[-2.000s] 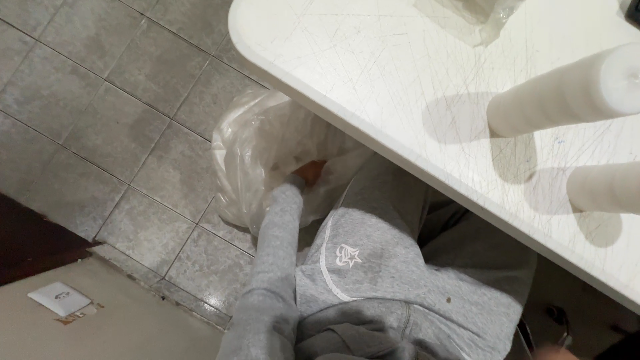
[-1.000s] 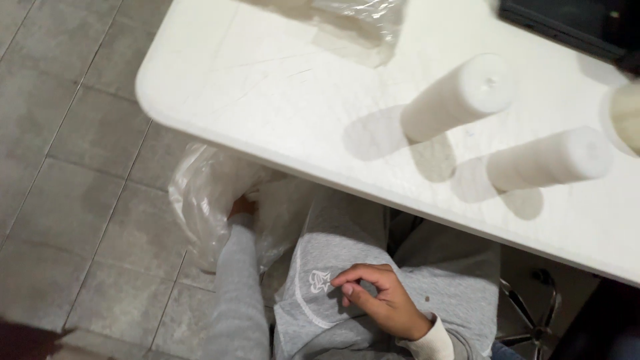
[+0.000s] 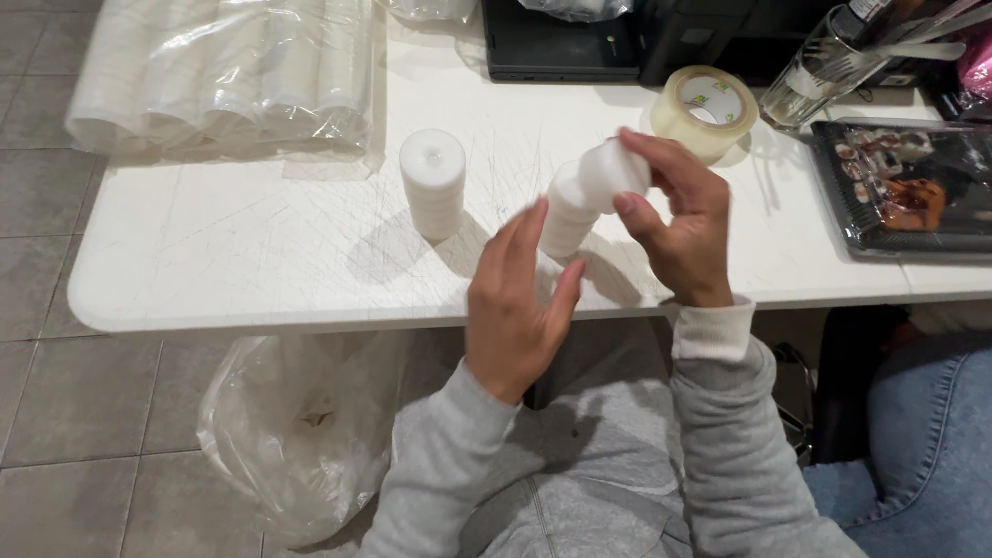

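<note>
My right hand (image 3: 686, 209) holds a small round white piece (image 3: 614, 177), blurred, between thumb and fingers at the top of a white ribbed stack (image 3: 570, 221). Beside that stack, on its left, my left hand (image 3: 515, 298) is raised with thumb and fingers apart, holding nothing; whether it touches the stack cannot be told. A second white stack (image 3: 432, 186) stands upright on the white table to the left. Below the table edge at the left is a clear plastic bag (image 3: 302, 434), its contents mostly hidden.
Wrapped white cylinders (image 3: 232, 85) lie at the back left. Behind are a black device (image 3: 562, 46), a roll of clear tape (image 3: 701, 112), a glass with forks (image 3: 814, 74) and a black food tray (image 3: 914, 186). Another person's leg in jeans (image 3: 930, 442) is at the right.
My left hand has left the plastic bag and come up over the table. My right hand has risen from my lap to the right stack and taken hold of a white piece. The view has shifted.
</note>
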